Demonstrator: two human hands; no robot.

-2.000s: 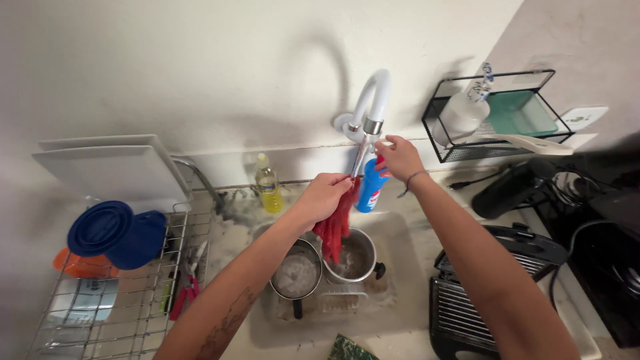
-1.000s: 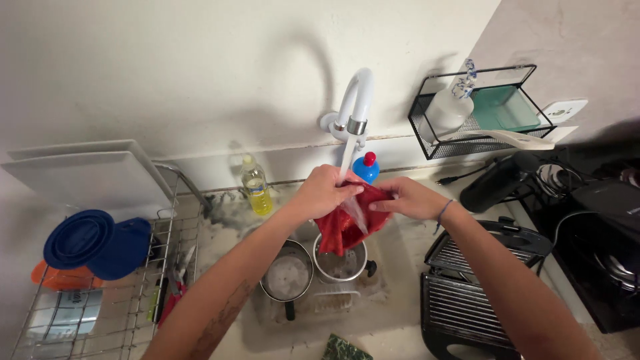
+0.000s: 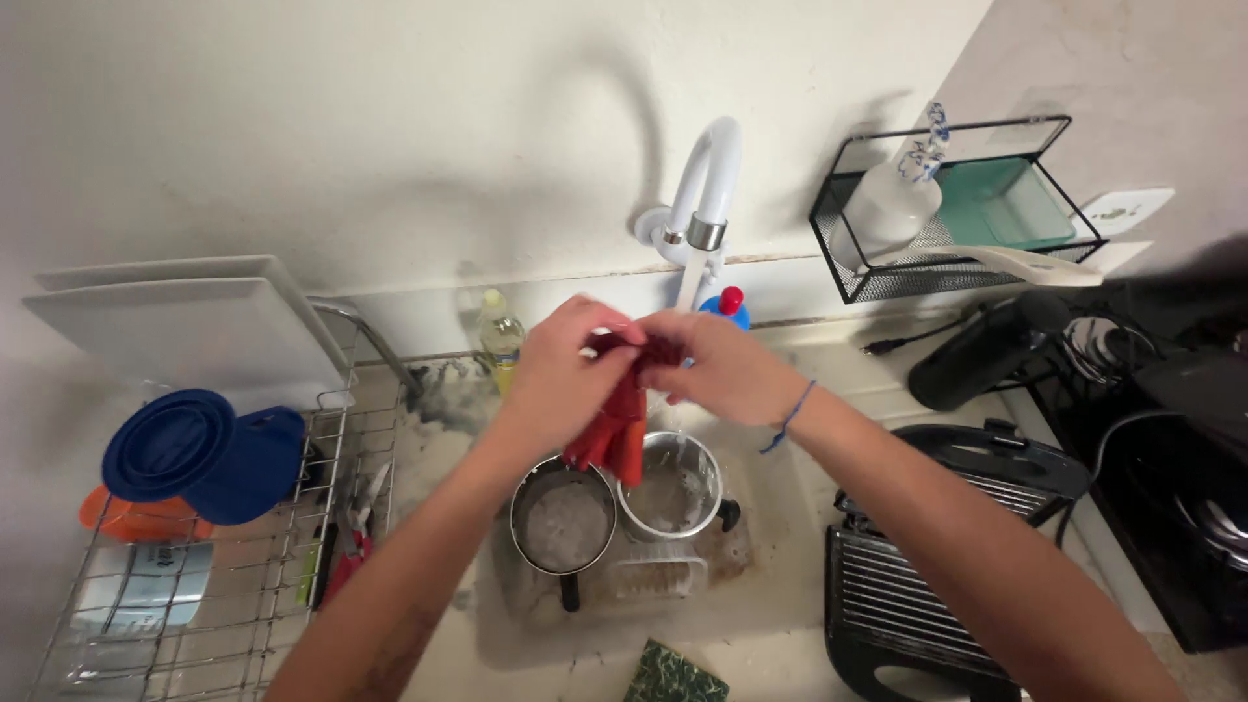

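A red cloth or plastic piece hangs bunched between my two hands, under the white faucet, which is running. My left hand grips its upper left part, and my right hand pinches the upper right part, with the fingers nearly touching. Its lower end hangs above a small dark-handled pan and a silver metal pot in the sink. Water falls beside it toward the pot. Behind my right hand stands a blue bottle with a red cap.
A bottle of yellow liquid stands behind my left hand. The wire dish rack at left holds blue and orange plastic ware and white plates. A black grill sits at right, below a wall basket. A green sponge lies in front.
The red piece was spread between my hands one second ago and now hangs gathered. My hands have come closer together.
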